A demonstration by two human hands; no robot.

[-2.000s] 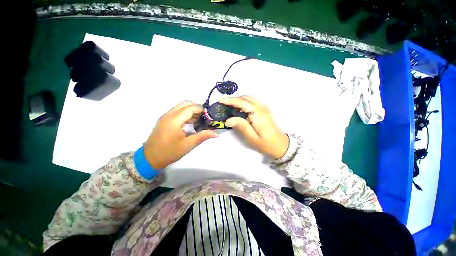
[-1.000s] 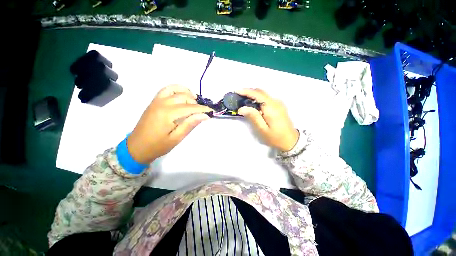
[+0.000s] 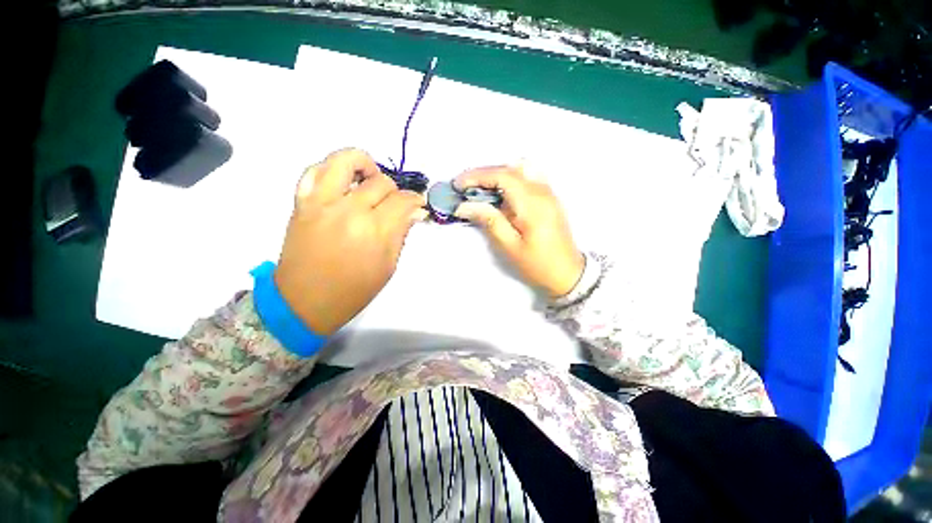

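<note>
My right hand pinches a small rounded dark grey plug-pin cover between thumb and fingers, above the middle of the white paper sheets. My left hand is closed on the black output cord just left of the cover. Its fingertips touch or nearly touch the cover. The cord's free end points away from me over the paper. A bit of red shows under the cover; whether a circuit board is there is hidden by the fingers.
Several black adapter housings lie on the paper at upper left, and one more lies on the green bench. A crumpled white cloth lies beside the blue bin at right, which holds black cords. The pale worn edge crosses the top.
The view has shifted, so the bench things sit higher. My left hand has turned and closed more over the cord. The yellow part seen earlier by my right fingertips no longer shows.
</note>
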